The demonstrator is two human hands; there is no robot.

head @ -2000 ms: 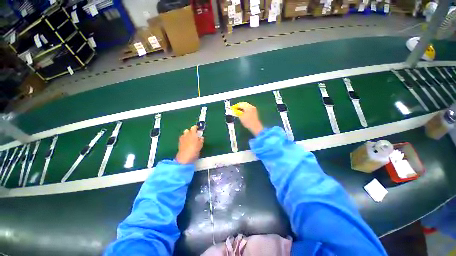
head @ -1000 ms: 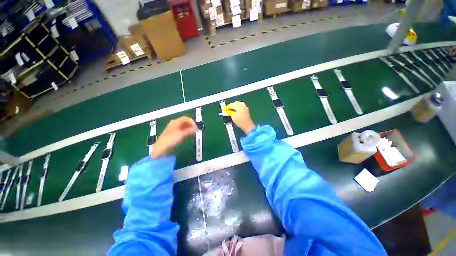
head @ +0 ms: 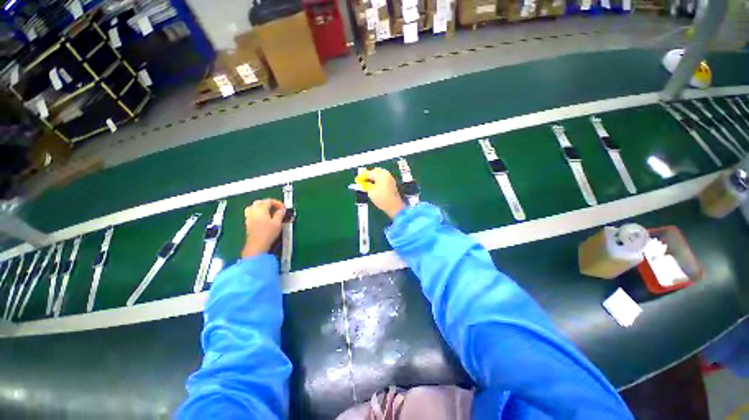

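Note:
Smartwatches with pale straps and dark square faces lie across the green conveyor belt (head: 328, 221). My right hand (head: 382, 191) pinches a small yellow item (head: 363, 177) with a white tip, over the upper part of one smartwatch (head: 364, 224). Another smartwatch (head: 408, 179) lies just right of that hand, partly behind the sleeve. My left hand (head: 264, 224) is at the face of a smartwatch (head: 287, 238) to the left, fingers bent and touching or very near it. Whether the left fingers grip that watch cannot be told.
At right on the bench stand a tan box (head: 602, 253) with a white roll, a red tray (head: 692, 267) with white wipes and a white card (head: 622, 307). A pale rail (head: 484, 241) edges the belt. Shiny crinkled film or glare shows in front.
The watches have shifted along the belt relative to my hands. My left hand, blurred above the belt a second ago, is now down at a watch. The yellow item is now over a different watch.

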